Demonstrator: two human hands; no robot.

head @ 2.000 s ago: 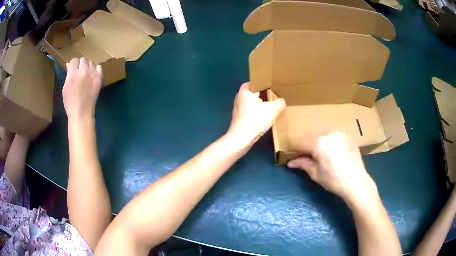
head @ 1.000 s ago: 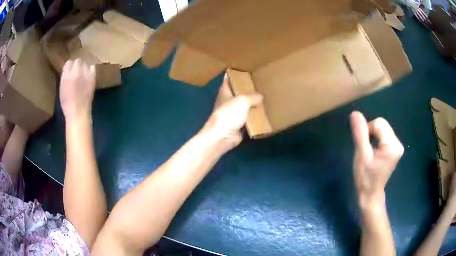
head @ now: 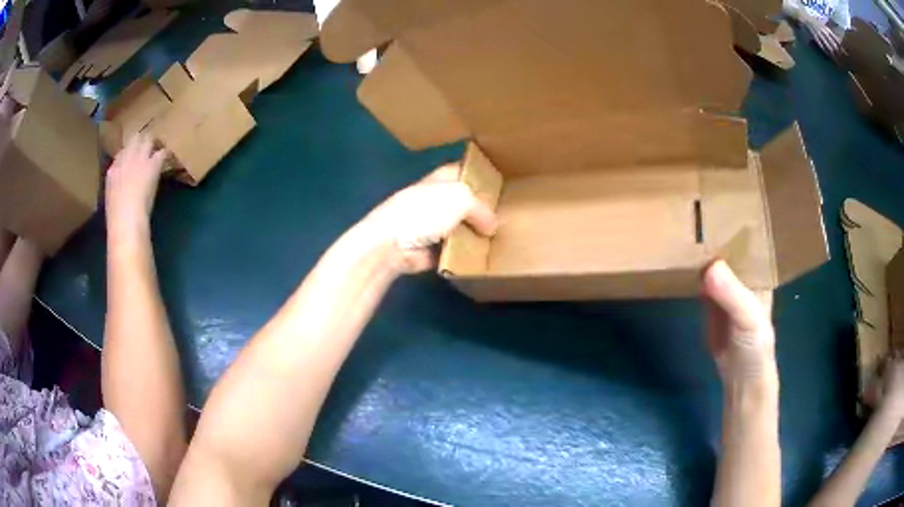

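Note:
A part-folded brown mailer box [head: 595,223] is in front of me, its lid panel [head: 595,79] standing up behind. My left hand [head: 426,220] grips the folded left side wall [head: 470,213], thumb inside, fingers hidden outside. The front wall [head: 585,287] stands up. My right hand [head: 738,315] holds the right end of the front wall, thumb near the corner tab, its fingers mostly hidden. The right side flap [head: 793,210] is unfolded and leans outward. A dark locking slot [head: 698,221] shows in the base.
The dark green workbench [head: 476,396] lies below. At left, another person's hand [head: 135,173] is on a part-folded box [head: 203,124], beside a closed-looking box [head: 55,158]. At right, another person's hand [head: 885,386] touches a brown blank [head: 864,297]. More cardboard lies at the back.
The box was lifted and swung by my left hand, then levelled. My right hand, empty and away from it one second ago, has taken hold of the front wall's right end.

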